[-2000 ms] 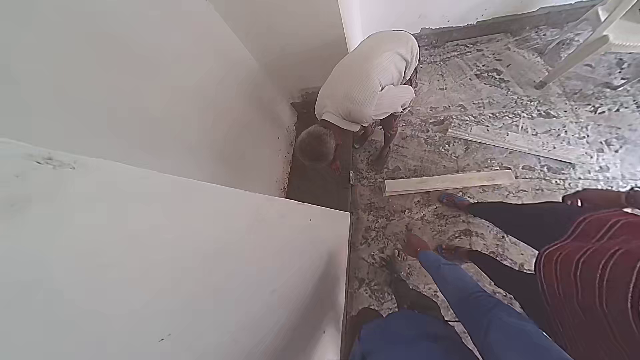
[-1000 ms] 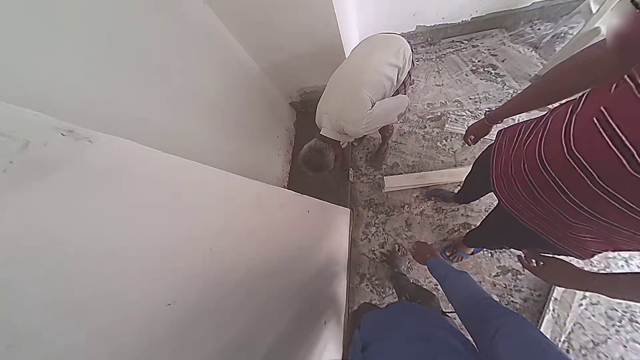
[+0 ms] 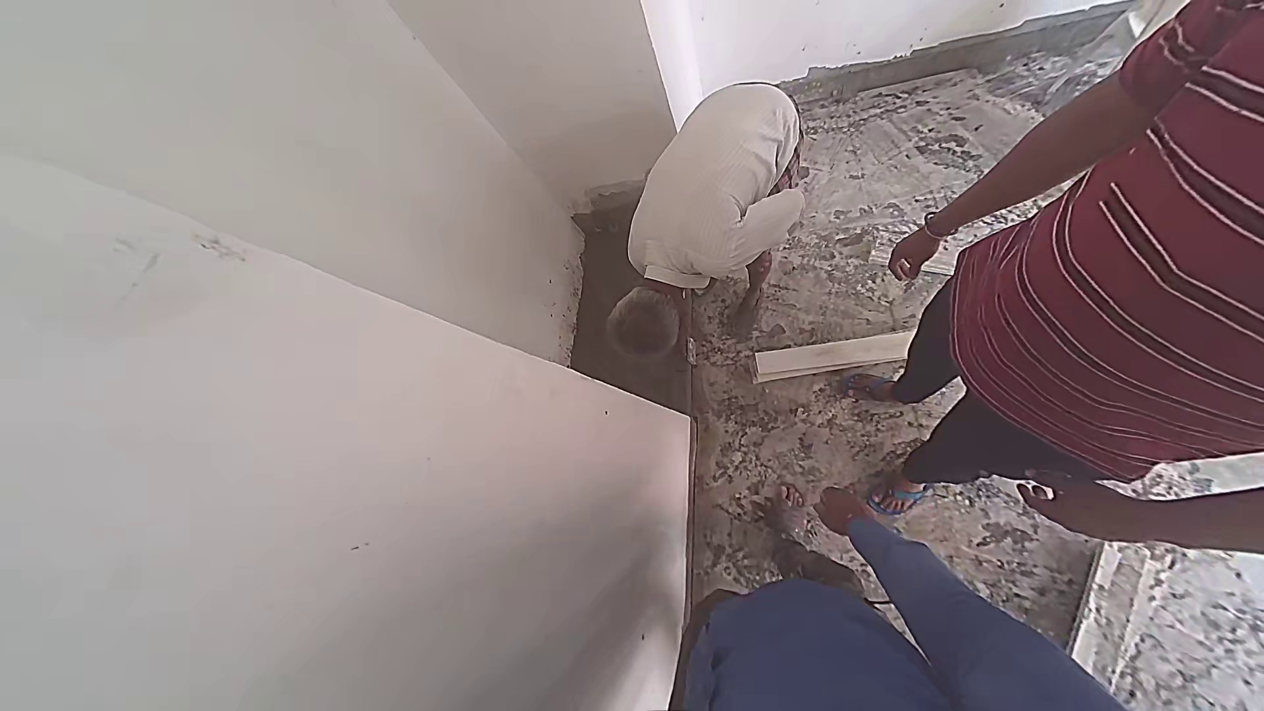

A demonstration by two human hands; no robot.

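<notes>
In the head view, a blue-sleeved arm reaches in from the lower right, and I take its hand for my right hand [image 3: 839, 509]. It hangs above the stained floor [image 3: 770, 434], near a bare foot [image 3: 790, 496]; its fingers are too blurred to tell whether they hold anything. My left hand is not in view. Beyond my right hand lies a long pale board [image 3: 829, 355]. A person in a white shirt [image 3: 726, 188] bends low over a dark floor strip [image 3: 632, 380] in the corner, with a hand near its edge.
A person in a striped red shirt [image 3: 1116, 296] stands at the right, both hands hanging free, in blue sandals [image 3: 897, 499]. A low white wall [image 3: 444, 494] fills the left side. Another pale board [image 3: 928, 259] lies behind the standing person's hand. A raised slab edge [image 3: 1101, 602] is at the lower right.
The person in the striped red shirt has come further into view from the right and now covers part of the pale board. The bending person has hardly moved.
</notes>
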